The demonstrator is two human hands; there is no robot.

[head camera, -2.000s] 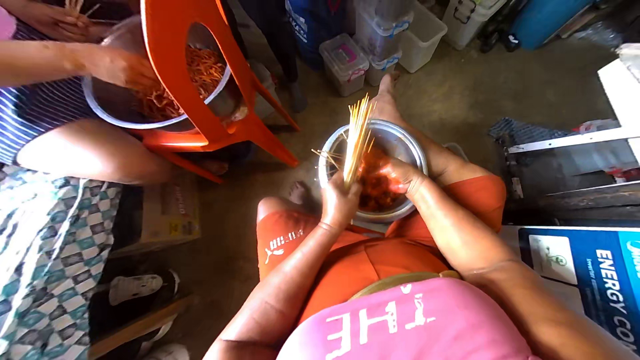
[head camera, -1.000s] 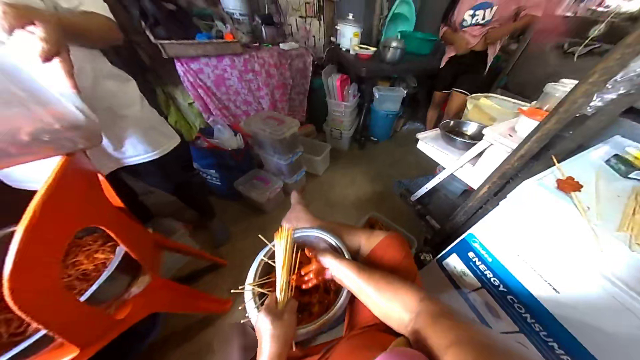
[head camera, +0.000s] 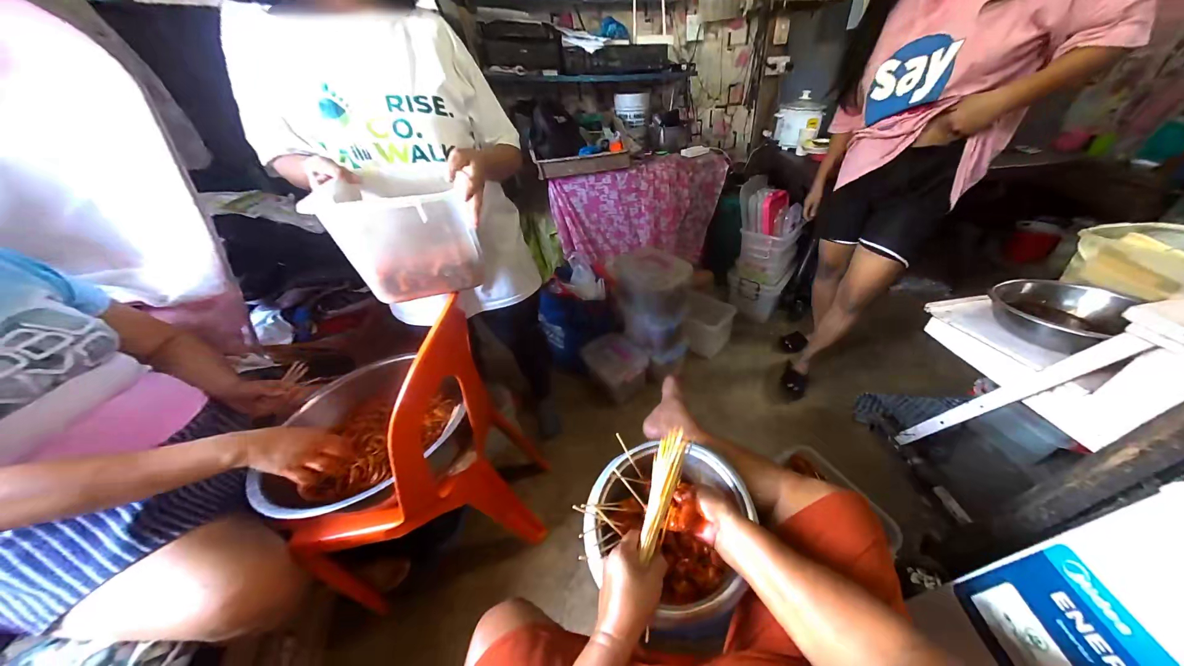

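My left hand point(head camera: 633, 575) grips an upright bundle of thin wooden skewers point(head camera: 664, 490) over a metal pot point(head camera: 597, 555) between my legs. The pot holds pieces of red-sauced meat point(head camera: 689, 569). My right hand point(head camera: 717, 520) is down in the pot among the red pieces, beside the bundle; its fingertips are partly hidden, so I cannot tell what it holds. Several loose skewers point(head camera: 606, 523) lean on the pot's left rim, their lower ends in the meat.
At left, a seated person's hands work at a metal basin point(head camera: 268, 499) of red strips on an orange plastic chair point(head camera: 421, 444). Another person holds a plastic tub point(head camera: 407, 240). Stacked containers point(head camera: 647, 287) stand ahead, a steel bowl point(head camera: 1054, 310) at right. A third person stands behind.
The view has tilted up since the oldest frame. The person in white now holds the tub out above the orange chair. More skewers lean on my pot's left rim than two seconds ago.
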